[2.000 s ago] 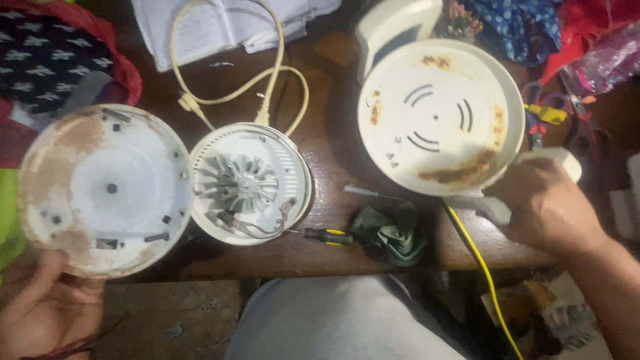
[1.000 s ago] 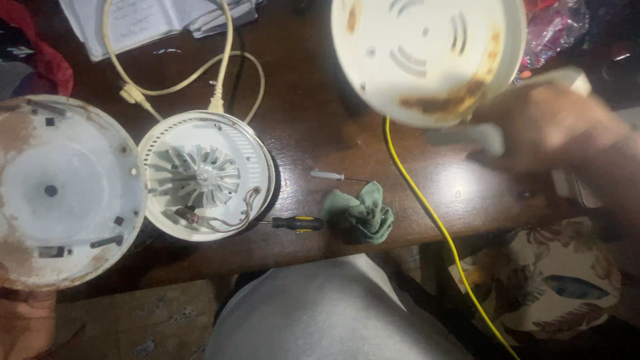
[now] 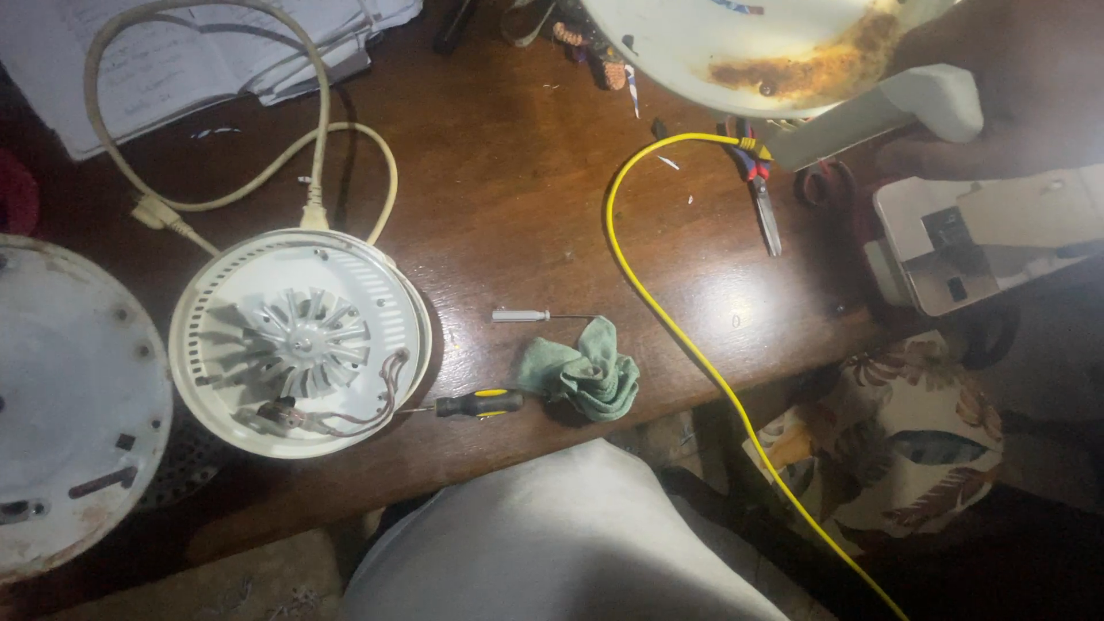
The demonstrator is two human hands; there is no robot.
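At the top right my right hand [image 3: 1026, 103], blurred, is closed around the pale handle [image 3: 880, 116] of a rust-stained white round housing [image 3: 681, 52], which the top edge cuts off. My left hand is out of view. Nearest that side is a rust-marked whitish round metal plate [image 3: 69, 371], partly cut off. To its right lies an open round appliance base [image 3: 194, 405] with a finned metal fan [image 3: 302, 345] and loose brown wires [image 3: 379, 418]. A yellow and black screwdriver [image 3: 479, 404] touches or nearly touches its rim. Beside that are a crumpled green cloth [image 3: 582, 371] and a small clear-handled screwdriver [image 3: 520, 316].
A cream power cord [image 3: 323, 129] loops over papers [image 3: 172, 78] at the upper left. The yellow cable [image 3: 655, 297] crosses the table edge near scissors [image 3: 763, 207]. At right are a beige plastic part [image 3: 992, 233] and a leaf-patterned fabric [image 3: 931, 448] below the table.
My right hand and the round housing have moved up and right in view, uncovering scissors and the yellow cable's end. My left hand, at the plate earlier, has left the view.
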